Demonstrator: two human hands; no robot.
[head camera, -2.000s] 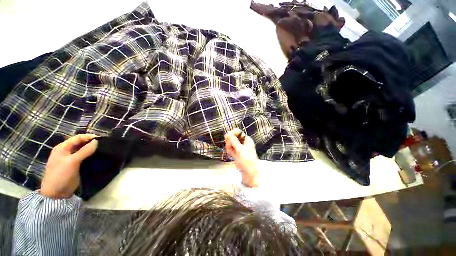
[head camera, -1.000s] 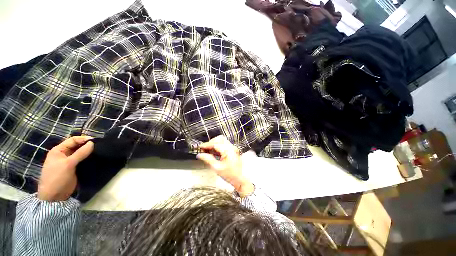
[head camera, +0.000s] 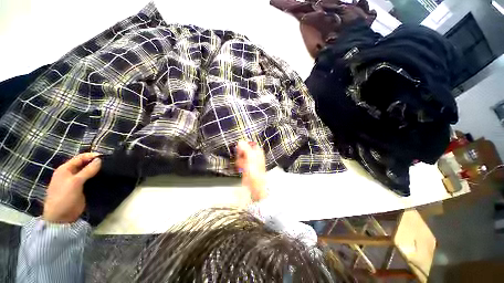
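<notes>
A dark plaid garment (head camera: 119, 94) with white and yellow check lines lies gathered in front of me. A plain black band (head camera: 166, 164) runs along its near edge. My left hand (head camera: 72, 185) pinches the black band at the left between thumb and fingers, with black cloth hanging below it. My right hand (head camera: 251, 166) is at the near edge right of centre, blurred, its fingertips close together at the plaid cloth. I cannot see whether it holds a needle or any cloth.
A large black garment pile (head camera: 387, 99) lies to the right. A brown crumpled cloth (head camera: 326, 19) is behind it. Small boxes (head camera: 453, 174) are near the right end of the white table (head camera: 166, 207). A wooden stool (head camera: 414, 243) stands below. Hair covers the bottom centre.
My right hand went left along the edge, then back right and slightly up. My left hand stays pinched in nearly the same place.
</notes>
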